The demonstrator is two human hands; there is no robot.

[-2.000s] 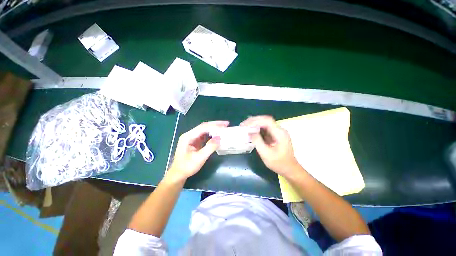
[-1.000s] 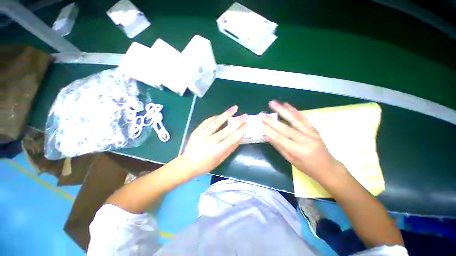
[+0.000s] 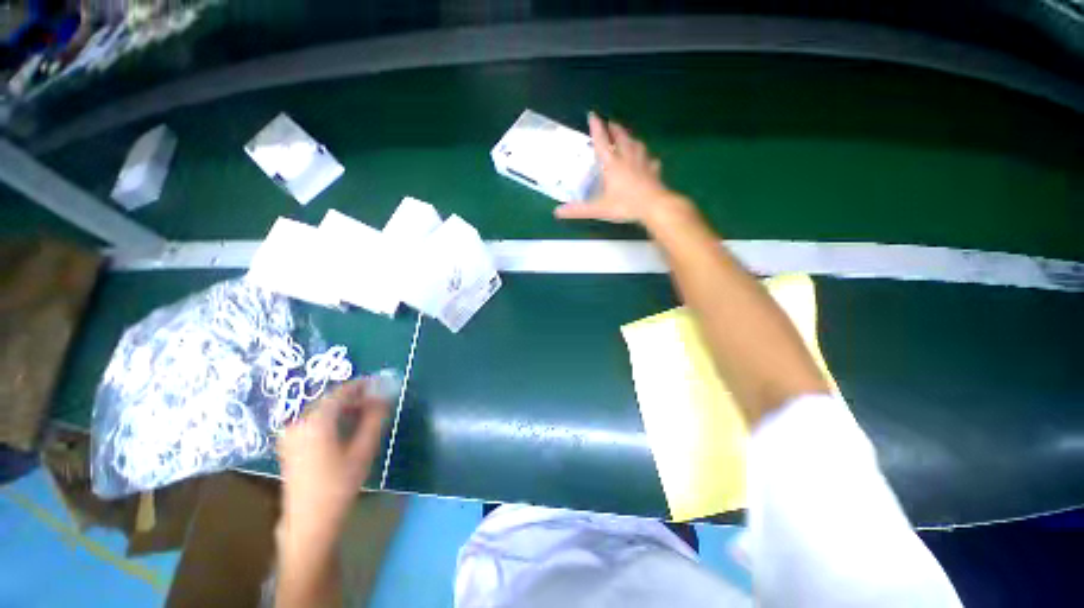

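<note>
My right hand (image 3: 624, 178) is over the belt at the right end of a white carton (image 3: 541, 154). Its thumb and fingers are spread around that end, and firm contact cannot be told. My left hand (image 3: 327, 439) is blurred, low beside the loose white cables (image 3: 321, 371), with thumb and finger pinched on a small pale thing (image 3: 384, 382) that is too blurred to name. Several closed white boxes (image 3: 410, 255) lean together at the bench edge. A clear bag (image 3: 178, 386) full of white cables lies at the left.
A yellow-backed sheet (image 3: 684, 404) lies on the bench, partly under my right forearm. Two more white cartons (image 3: 295, 157) lie on the belt at the left. A whitish strip (image 3: 820, 258) divides bench and belt. Brown cardboard (image 3: 42, 333) stands at the far left.
My hands have parted from the small white box they held together. My right hand moved up to the belt carton, my left to the cables. The leaning row has one more box.
</note>
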